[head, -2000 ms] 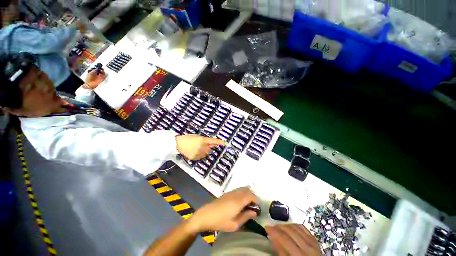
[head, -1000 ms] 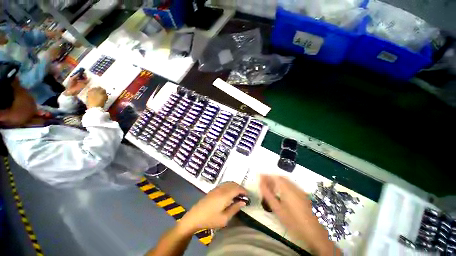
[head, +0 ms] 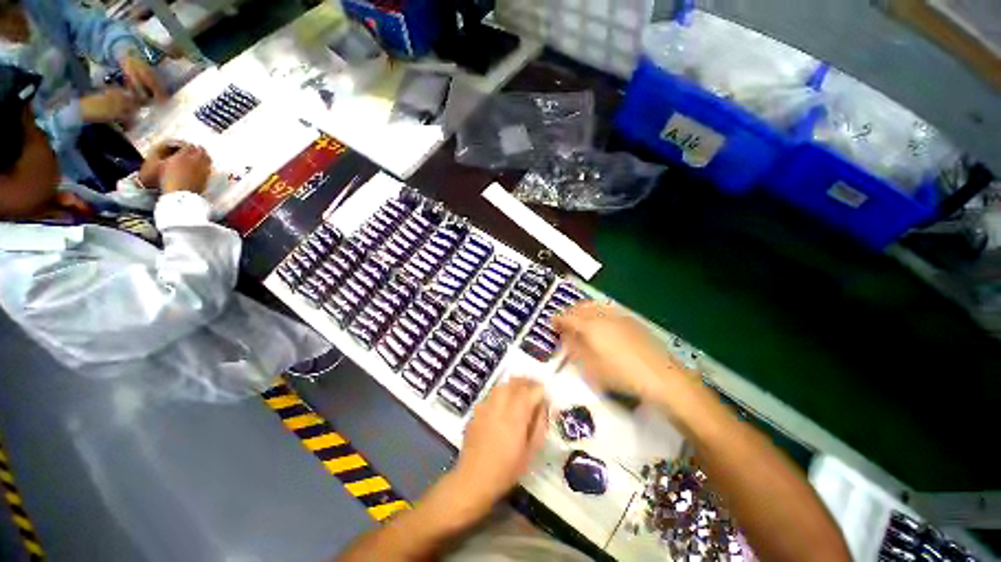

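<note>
The white left tray (head: pixel 434 404) holds dense rows of glossy dark housings (head: pixel 472 368). My right hand (head: pixel 610 349) is blurred, with its fingertips at the tray's rightmost row; whether it holds a housing is unclear. My left hand (head: pixel 505 431) is bent over the mat just below the tray's near right corner; its fingertips and anything in them cannot be made out. One housing (head: pixel 574 423) lies on the pale mat (head: pixel 549 479) between my hands, and another housing (head: pixel 585 472) lies nearer to me. A dark shape shows partly under my right hand. Small metal pieces (head: pixel 686 507) lie heaped beside my right forearm.
A second white tray (head: pixel 840 494) with housings stands at the lower right. A pale strip (head: pixel 541 229) and clear bags (head: pixel 593 181) lie behind the left tray. Blue bins (head: pixel 697 137) stand at the rear. A person in a white coat (head: pixel 121 291) sits at the left.
My right hand has moved from the mat up to the tray's right end. My left hand has moved slightly up. Two housings now show on the mat near my hands. The coworker's arm has withdrawn from the tray.
</note>
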